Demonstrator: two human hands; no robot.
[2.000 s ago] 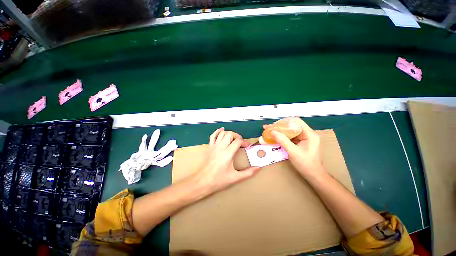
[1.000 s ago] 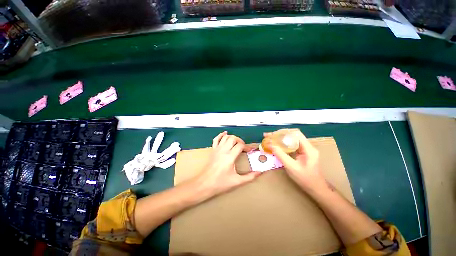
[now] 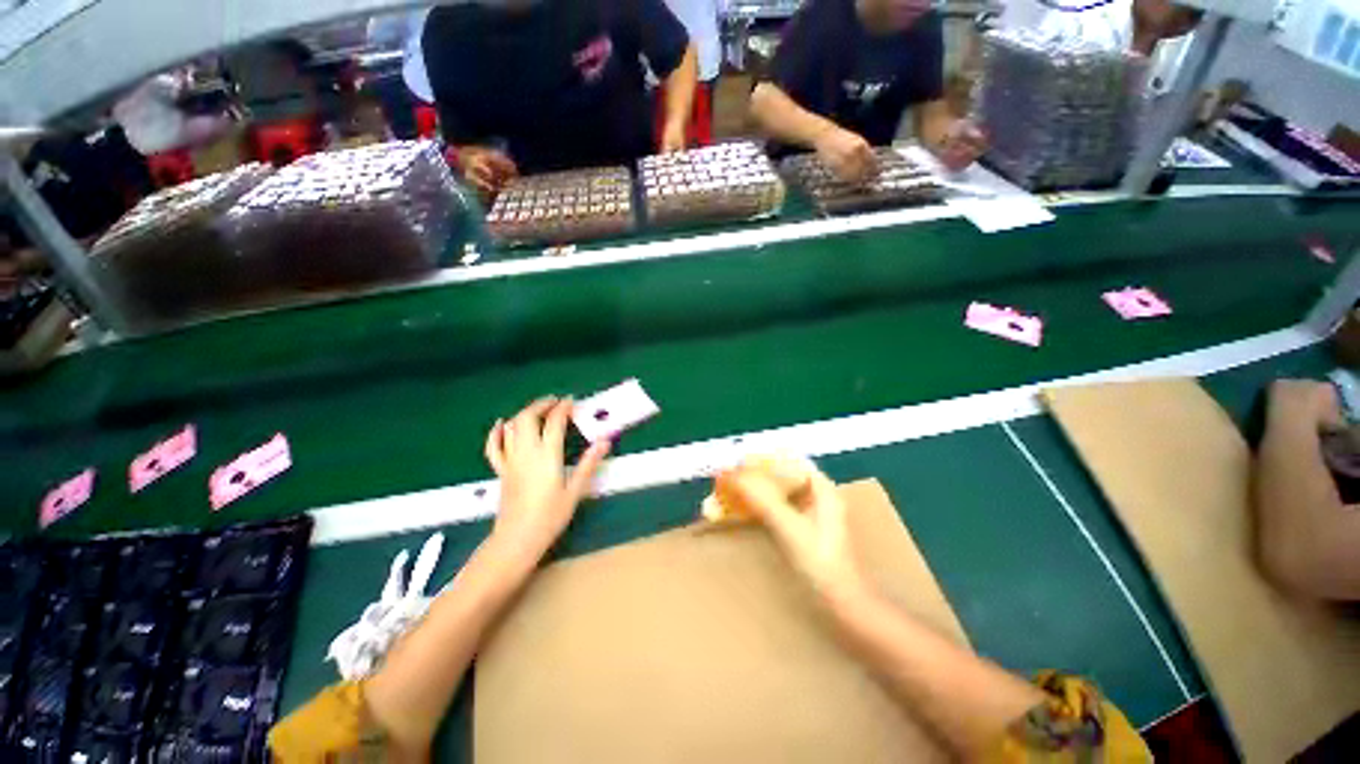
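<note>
A white cover plate (image 3: 621,409) with a dark round hole is over the near side of the green conveyor, just beyond the pale rail. My left hand (image 3: 534,470) holds its left end between thumb and fingers. My right hand (image 3: 794,523) is closed around the amber glue bottle (image 3: 738,494), above the far edge of the cardboard sheet (image 3: 671,642). The bottle's needle is not clear.
Pink plates lie left (image 3: 249,472) and right (image 3: 1004,323) on the conveyor (image 3: 448,358). A white glove (image 3: 382,612) and black blister tray (image 3: 149,642) are at left. Across the belt, people work behind filled trays (image 3: 561,203). A neighbour's arm (image 3: 1305,493) is at right over another cardboard sheet.
The view has tilted up. My left hand has carried the plate from the cardboard over the rail to the conveyor. My right hand has moved off the plate, still holding the bottle.
</note>
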